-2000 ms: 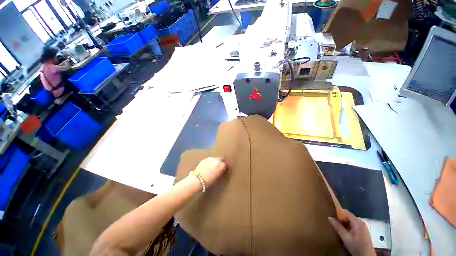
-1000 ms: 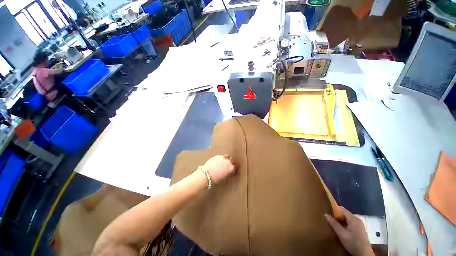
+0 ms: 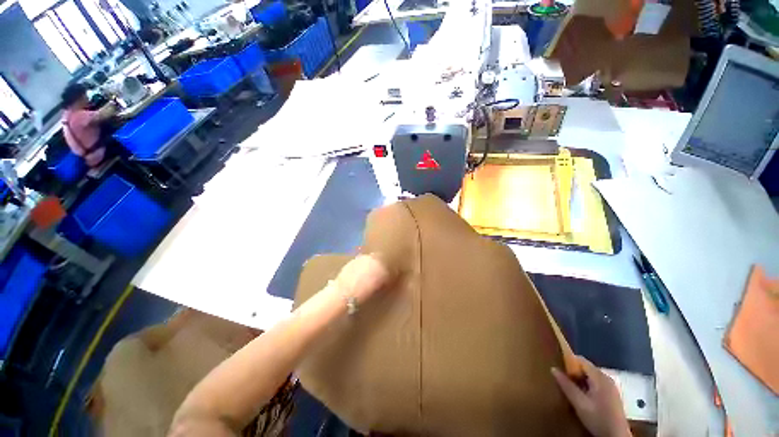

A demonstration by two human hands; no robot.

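Observation:
A large brown bag panel [image 3: 478,324] with a dark centre crease lies in front of the pattern sewing machine [image 3: 430,162], its top tip by the grey head cover. My left hand [image 3: 366,277] rests on the panel left of the crease, fingers curled; whether it pinches the material is hidden. My right hand [image 3: 594,394] grips the panel's lower right edge, thumb on top, with a bit of orange underside at the fingers. The yellow clamp frame [image 3: 564,201] lies right of the head over a yellow-orange sheet.
Teal-handled snips [image 3: 653,286] and an orange pocket piece [image 3: 756,329] lie at right. The control screen [image 3: 730,115] stands behind them. Brown panels [image 3: 162,375] are at lower left. White sheets [image 3: 248,222] lie left of the machine. A person [image 3: 83,128] sits far left by blue bins [image 3: 124,213].
My left hand has shifted slightly up and left on the panel since a second ago and looks blurred. My right hand keeps its hold. The view has shifted slightly.

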